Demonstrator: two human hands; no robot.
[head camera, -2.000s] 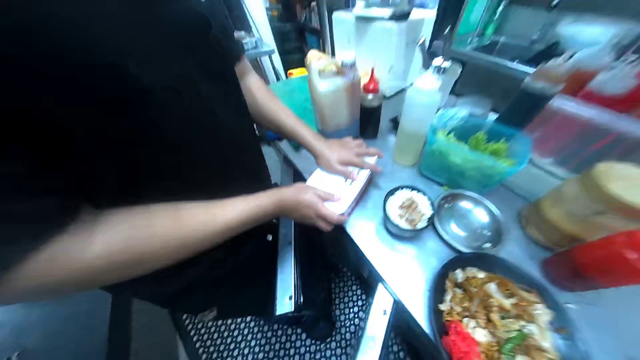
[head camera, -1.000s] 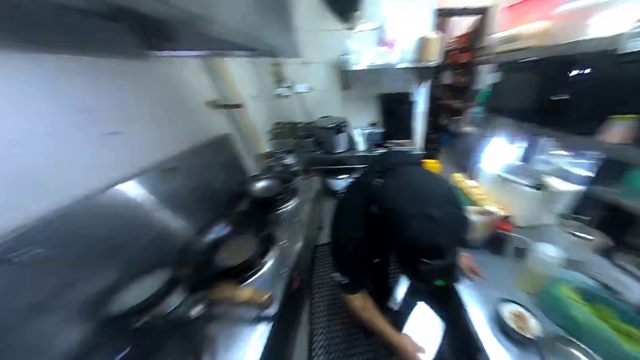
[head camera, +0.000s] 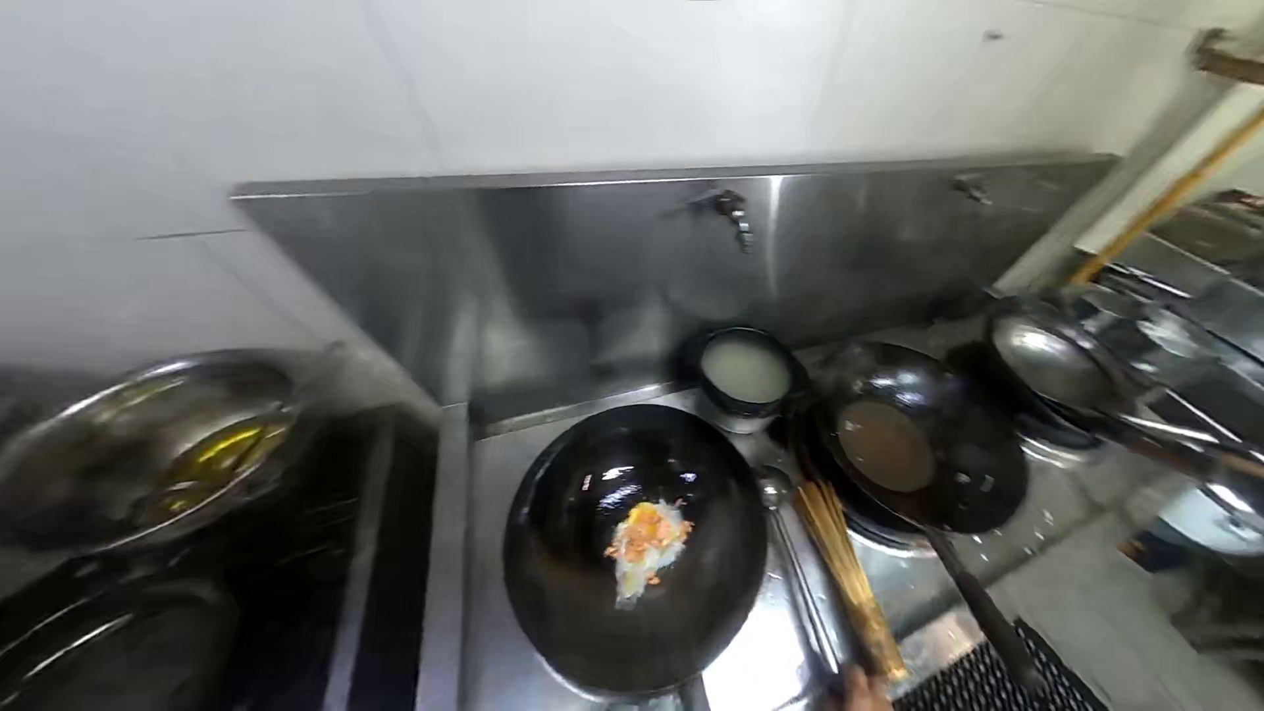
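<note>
A black wok (head camera: 637, 548) sits on the steel cooktop, with an egg and small orange bits (head camera: 649, 543) at its middle. To its right lies a metal ladle (head camera: 790, 553), next to a bamboo wok brush (head camera: 851, 578). Only part of my right hand (head camera: 861, 691) shows at the bottom edge, at the dark lower end of the ladle's handle; its grip is mostly cut off. My left hand is out of view.
Behind the ladle stands a black pot of cloudy liquid (head camera: 746, 370). Another wok (head camera: 899, 439) holds brown liquid, its handle reaching toward the front. A metal bowl with yellow oil (head camera: 232, 449) is at left. A tap (head camera: 736, 217) juts from the steel backsplash.
The view has swung from the counter and a co-worker in black to the cooktop. My right hand has come into view at the bottom edge.
</note>
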